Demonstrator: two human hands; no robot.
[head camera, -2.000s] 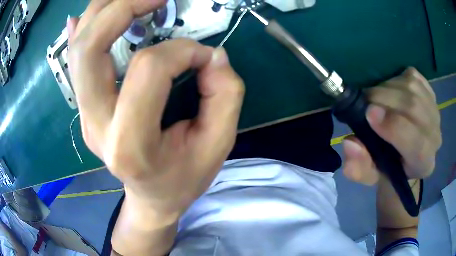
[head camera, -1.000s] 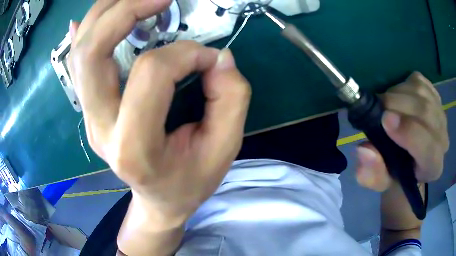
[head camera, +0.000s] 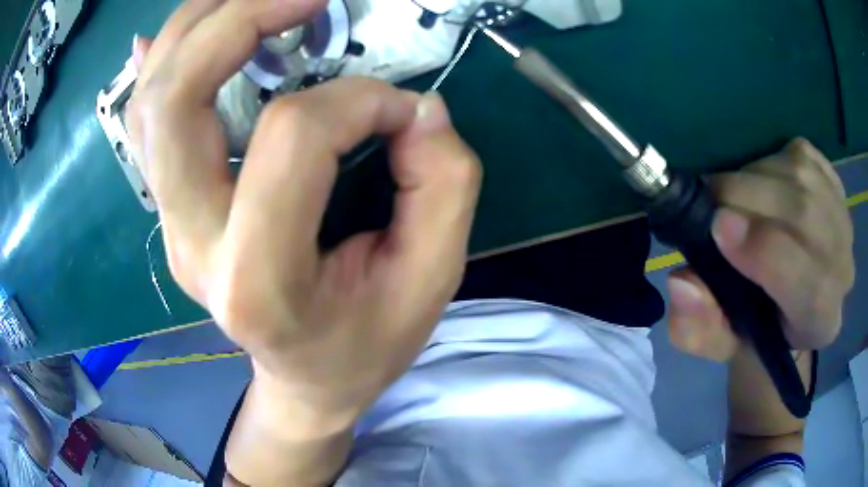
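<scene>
My right hand (head camera: 776, 252) grips the black handle of the soldering iron (head camera: 581, 102). The iron's tip touches or nearly touches the near edge of the bracket assembly (head camera: 404, 43) at the top. My left hand (head camera: 324, 228) pinches a thin silvery solder wire (head camera: 455, 59) between thumb and forefinger; its end meets the bracket beside the iron tip. My left fingers cover part of the bracket and its round part (head camera: 328, 33). A loose tail of wire (head camera: 152, 271) hangs left of my hand.
Another bracket assembly (head camera: 36, 59) lies at the far left on the green mat (head camera: 571, 181). A dark cord (head camera: 834, 76) lies at the upper right. The bench edge crosses in front of my body. Cartons and part of a person show at the lower left.
Since two seconds ago, the bracket and left hand show slightly further right. In the last second, the iron has shifted slightly left, its tip moving left along the joint. The wire is still pinched.
</scene>
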